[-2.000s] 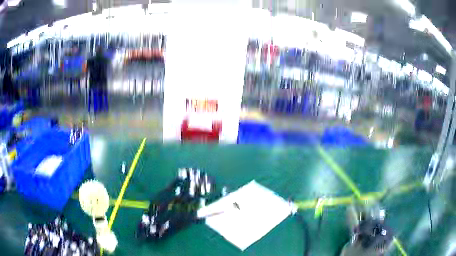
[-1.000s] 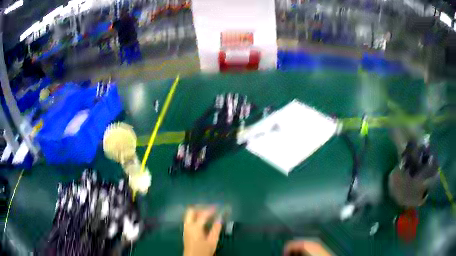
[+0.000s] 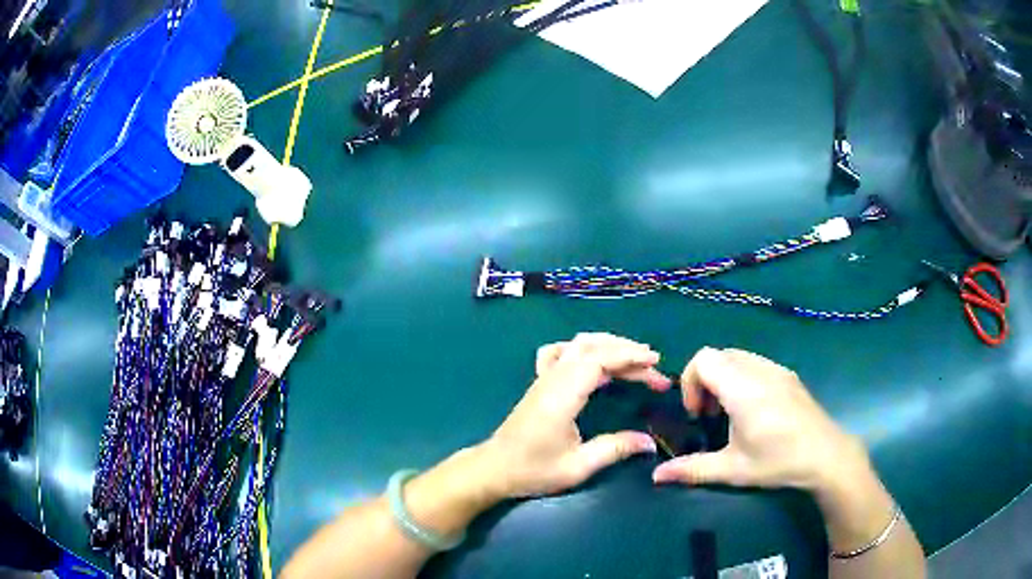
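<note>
My left hand (image 3: 583,413) and my right hand (image 3: 753,418) are bare and curved towards each other at the lower centre. Their fingertips close around a small dark thing (image 3: 676,421), likely the black tape roll; the fingers partly hide it. A wire harness (image 3: 634,281) lies untouched beyond my hands. Its blue, white and yellow twisted wires run from a black connector at the left and split into two branches at the right, with white labels near the ends. A silver-white strip (image 3: 756,569), likely a ruler, shows at the near edge with black tape (image 3: 704,554) across it.
A large pile of multicoloured harnesses (image 3: 187,396) lies left. A white handheld fan (image 3: 209,122) and blue bin (image 3: 125,147) are beyond it. A black harness bundle (image 3: 436,68) and white sheet (image 3: 656,51) lie far centre. Orange-red scissors (image 3: 985,303) and a grey base (image 3: 979,187) are right.
The view has tipped down to the bench. Both hands have come further into view and together around the dark thing. The harness mid-table now shows clearly.
</note>
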